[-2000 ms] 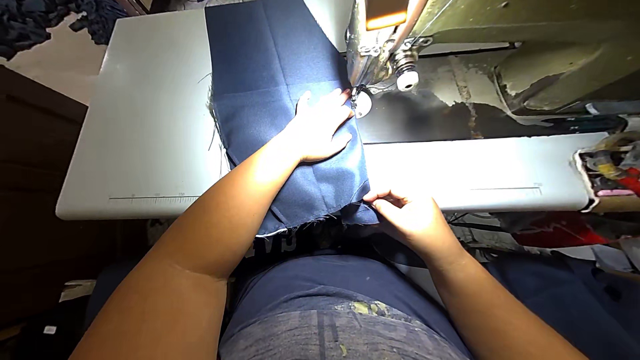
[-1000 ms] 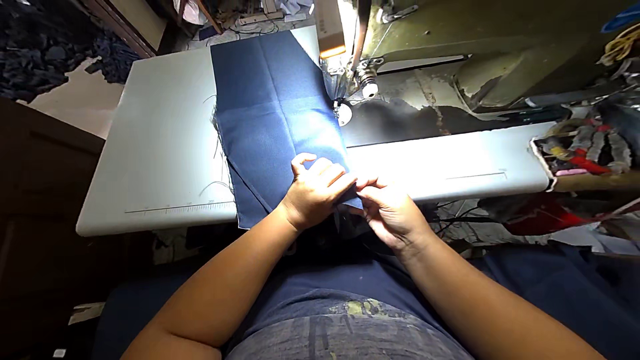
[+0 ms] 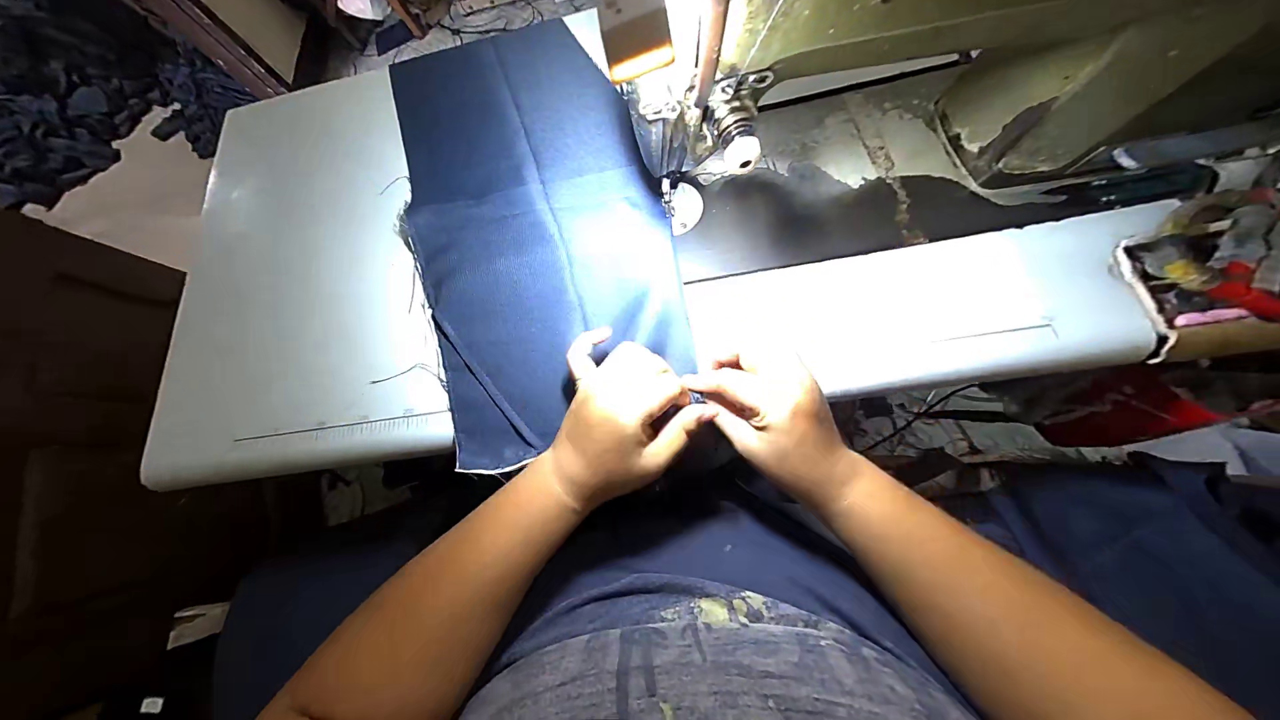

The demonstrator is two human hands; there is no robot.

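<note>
A dark blue fabric panel [image 3: 500, 240] with a frayed left edge lies on the pale sewing table [image 3: 300, 270], its right edge beside the presser foot of a green sewing machine [image 3: 840, 50]. My left hand [image 3: 625, 420] rests at the panel's near right corner, with thumb and fingertips pinching the edge. Close against it, my right hand [image 3: 775, 415] pinches the same corner between thumb and fingers. The bit of cloth between the fingertips is mostly hidden. A folded strip shows along the panel's lower left.
A tray of scraps and coloured items [image 3: 1225, 260] is at the table's right end. Heaped dark cloth [image 3: 70, 110] lies at the far left. More blue fabric [image 3: 1120, 540] is at the lower right. The machine's lit lamp [image 3: 642, 64] hangs above the panel.
My left hand, flat on the panel near the presser foot two seconds ago, has come down to the near right corner beside my right hand. The view has shifted somewhat.
</note>
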